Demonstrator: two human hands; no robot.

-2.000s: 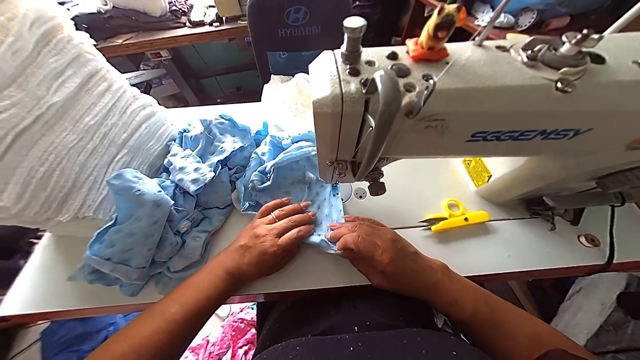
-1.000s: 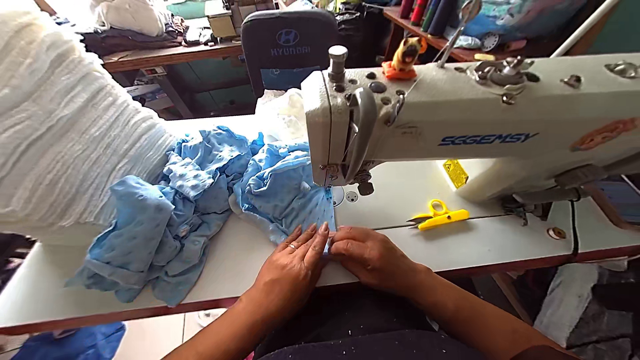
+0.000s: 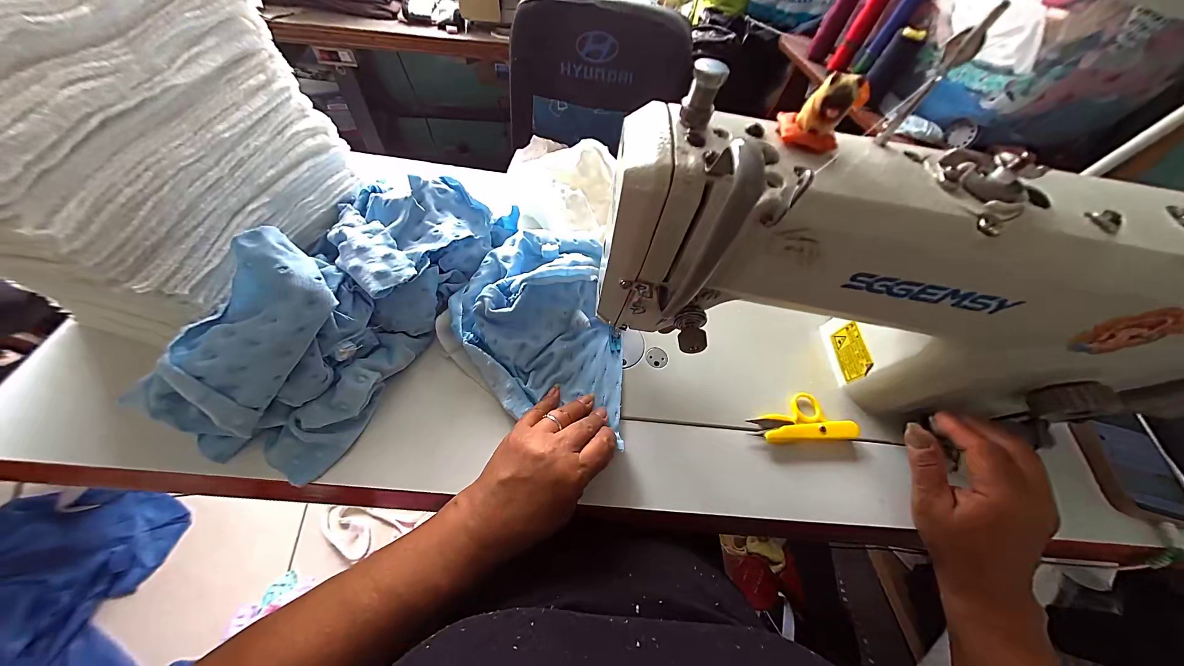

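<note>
My left hand (image 3: 550, 458) rests with spread fingers on the near edge of a light blue patterned fabric (image 3: 546, 305), whose right edge runs under the needle area of the sewing machine (image 3: 786, 231). At the right, my right hand (image 3: 985, 499) is raised by the stitch-length lever at the base of the machine's pillar; its fingertips are partly hidden, so a grip there cannot be made out. Yellow thread snips (image 3: 814, 430) lie on the table between both hands. More crumpled blue fabric (image 3: 296, 342) lies to the left.
A tall stack of white fabric (image 3: 166, 139) stands at the left of the white sewing table (image 3: 703, 472). White cloth (image 3: 569, 180) lies behind the blue piece. A dark chair (image 3: 601, 65) stands beyond. Blue cloth (image 3: 83, 564) is at the lower left, below table height.
My right hand has left the fabric's near edge and moved right to the machine's pillar. My left hand stays on the fabric, its fingers now more spread.
</note>
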